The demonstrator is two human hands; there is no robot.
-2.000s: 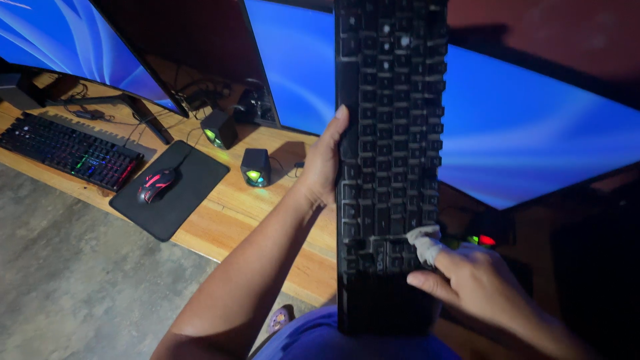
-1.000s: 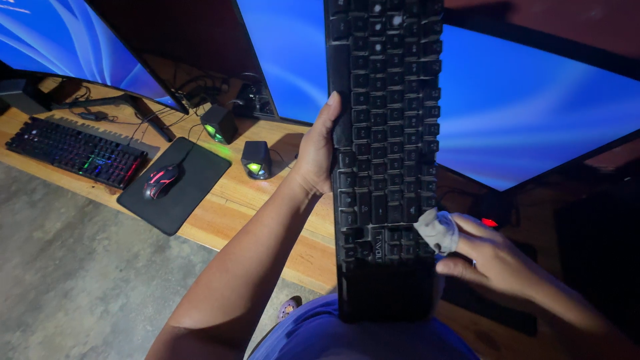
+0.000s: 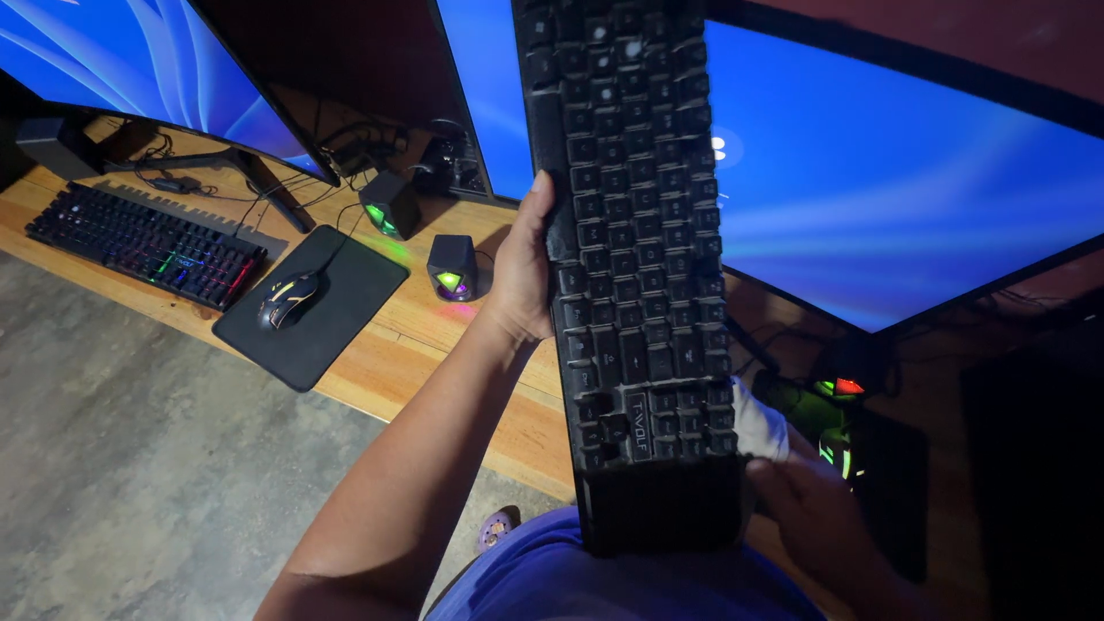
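A black T-WOLF computer keyboard is held up on end in front of me, its keys facing the camera. My left hand grips its left edge, thumb along the frame and fingers hidden behind. At the lower right edge, beside the small key block, my right hand pinches a whitish cloth that touches the keyboard's side. Some of the right fingers are hidden or in shadow.
Monitors stand behind the keyboard and at the left. On the wooden desk are a lit keyboard, a mouse on a black mouse pad, small lit speakers and cables. Another mouse glows at the right.
My right hand with the cloth has gone from the lower keys to the keyboard's right edge. The left hand keeps its hold. The left mouse's lights have turned from red to yellowish.
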